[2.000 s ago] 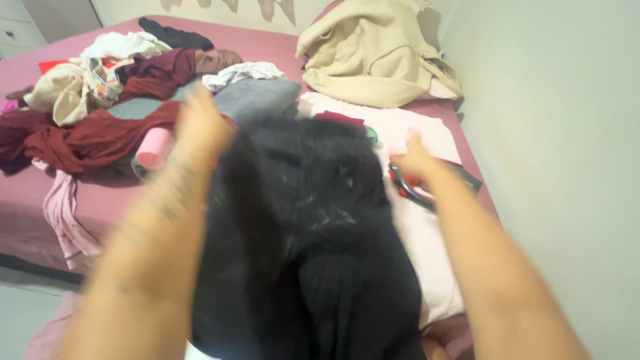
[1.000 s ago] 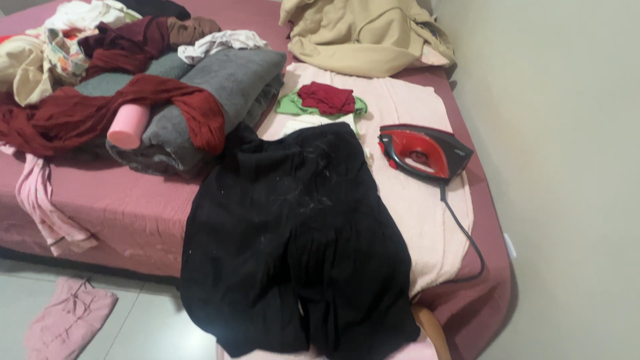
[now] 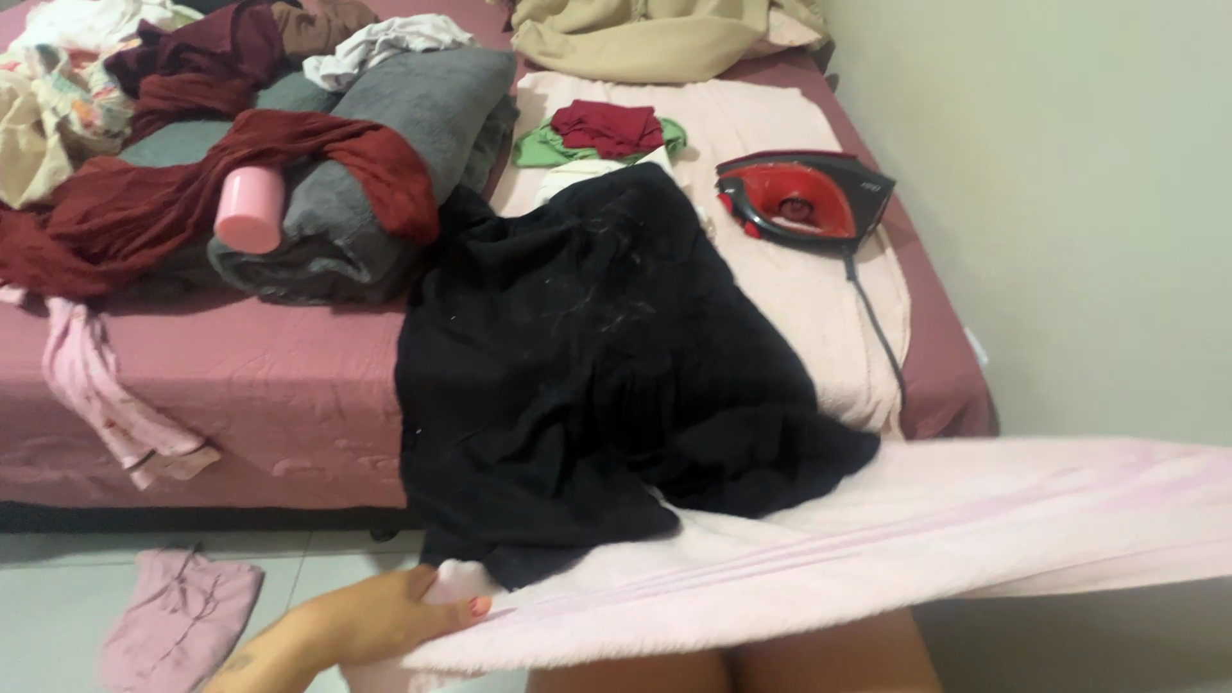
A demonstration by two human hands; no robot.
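Note:
My left hand (image 3: 385, 616) grips the near left corner of a pale pink towel (image 3: 751, 577), whose near edge is lifted and stretched across the front toward the right. My right hand is out of view. A black garment (image 3: 597, 366), wrinkled and dotted with light lint, lies over the towel, its lower part hanging toward me. On the towel to its right, a red and black clothes iron (image 3: 799, 200) rests with its cord running down. Small folded red (image 3: 608, 129) and green (image 3: 541, 146) cloths lie beyond the black garment.
A rolled grey blanket (image 3: 423, 106) lies at the left of the bed with a dark red cloth (image 3: 231, 144) and a pink cylindrical container (image 3: 250, 210). Beige fabric (image 3: 635, 38) is at the back. A wall (image 3: 1078, 212) stands at the right; a pink garment (image 3: 178, 616) lies on the floor.
Both hands were over the bed two seconds ago, then out of view. My left hand now holds the towel's near edge, which is raised. The iron, near my right hand earlier, rests apart.

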